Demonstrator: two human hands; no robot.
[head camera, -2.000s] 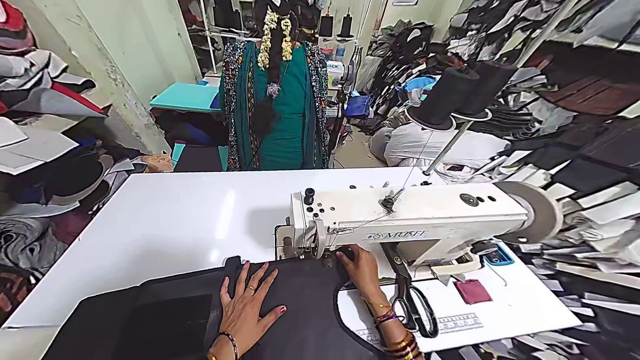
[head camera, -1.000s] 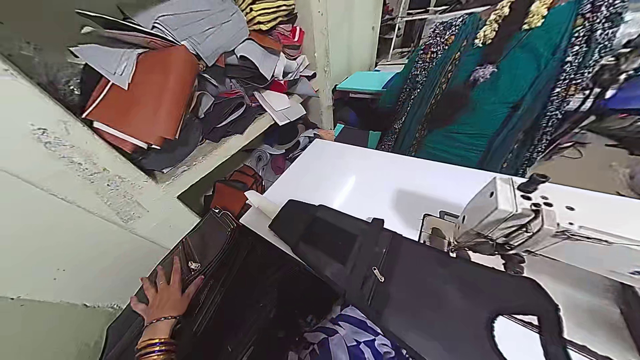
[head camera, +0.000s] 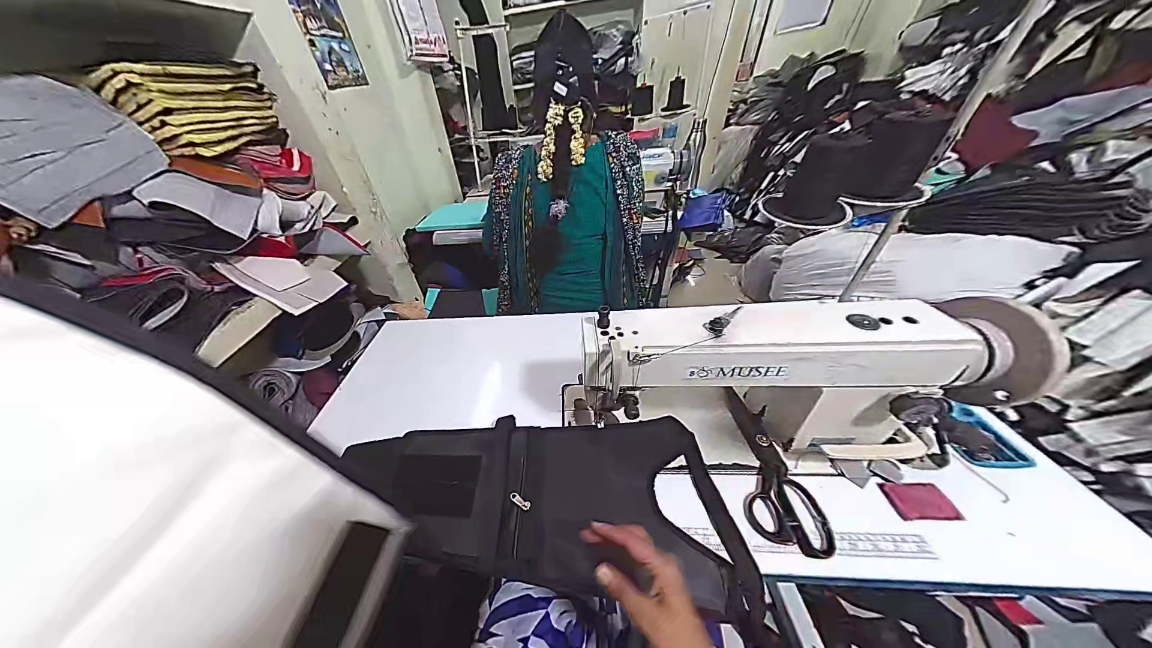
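Observation:
My right hand (head camera: 650, 580) is over the lower part of a black fabric bag piece (head camera: 594, 486), fingers apart and slightly blurred; whether it touches the cloth I cannot tell. The piece has a zipper with a metal pull (head camera: 519, 501) and a curved cutout with a strap-like edge. It lies in front of the needle area of a white sewing machine (head camera: 810, 346). A large white panel (head camera: 171, 477) with a black edge fills the left foreground. My left hand is not in view. Black-handled scissors (head camera: 787, 513) lie against the machine bed.
On the white table (head camera: 450, 360) are a maroon fabric scrap (head camera: 921, 501), a ruler (head camera: 886, 544) and a blue tray (head camera: 994, 436). Thread cones (head camera: 814, 175) stand behind the machine. A person in green (head camera: 576, 234) is beyond the table. Fabric stacks (head camera: 193, 108) line the left side.
My left hand, on black material at the left a second ago, has gone out of view. The white panel has come up in the left foreground. My right hand has come back into view.

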